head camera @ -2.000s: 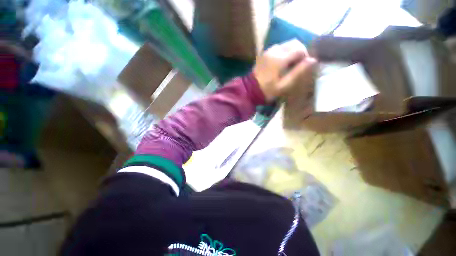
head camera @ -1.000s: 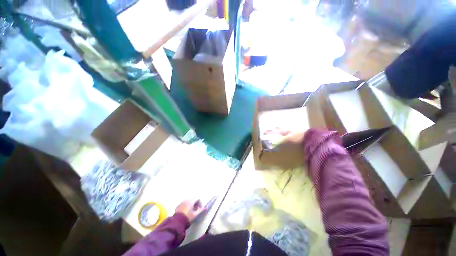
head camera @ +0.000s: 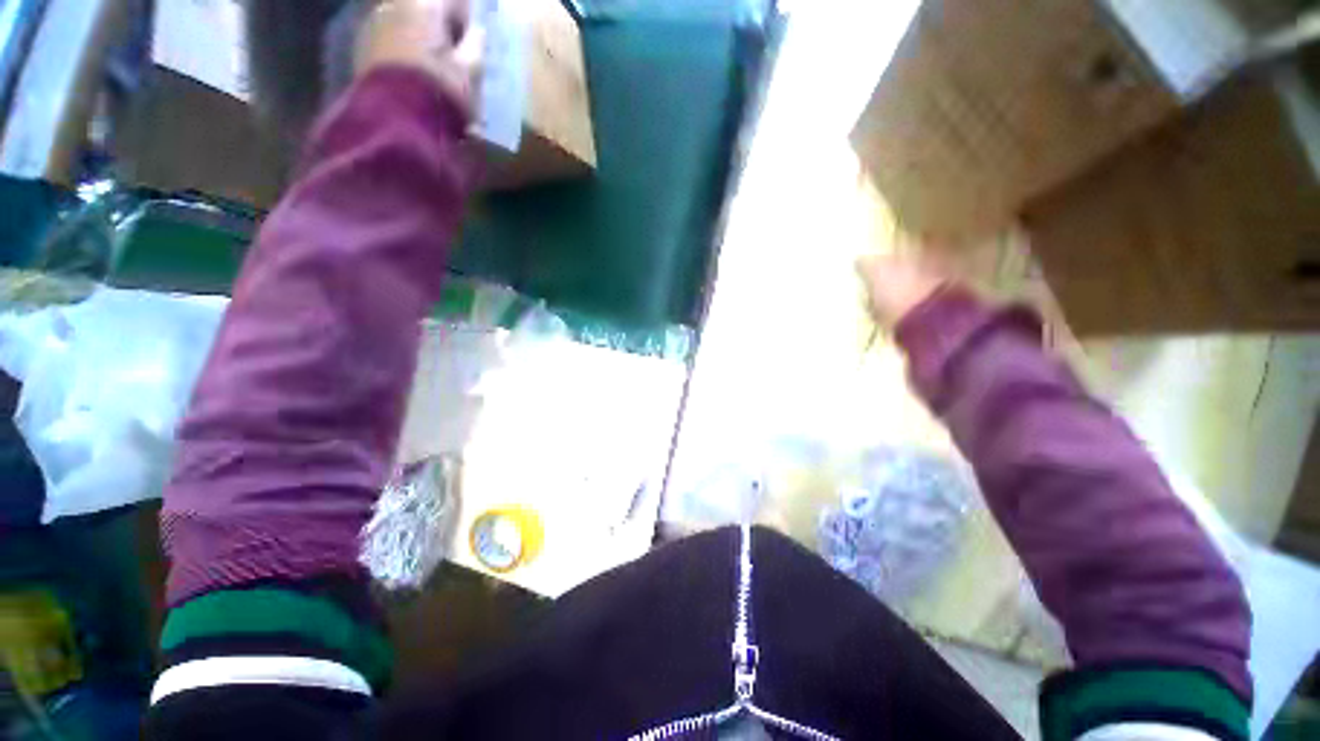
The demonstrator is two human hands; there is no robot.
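Note:
My left hand (head camera: 413, 41) is at the top left edge, reaching to a brown carton (head camera: 557, 90) on the green surface. The hand is partly cut off and blurred, and its grip is unclear. My right hand (head camera: 900, 275) is over the yellowish bench beside a brown carton (head camera: 970, 123). It is blurred and overexposed, so its fingers and any contact with the carton cannot be made out. Both forearms wear maroon oversleeves.
A yellow tape roll (head camera: 505, 537) lies on the bench near my body. Clear bags of grey goods (head camera: 898, 514) lie front right, and more silver-grey goods (head camera: 411, 524) front left. A white pile (head camera: 109, 391) is at far left. The green surface (head camera: 652, 174) runs beyond.
My left hand has moved from the bench near the tape roll up to the carton on the green surface. My right hand has left the carton interior and is lower, over the bench.

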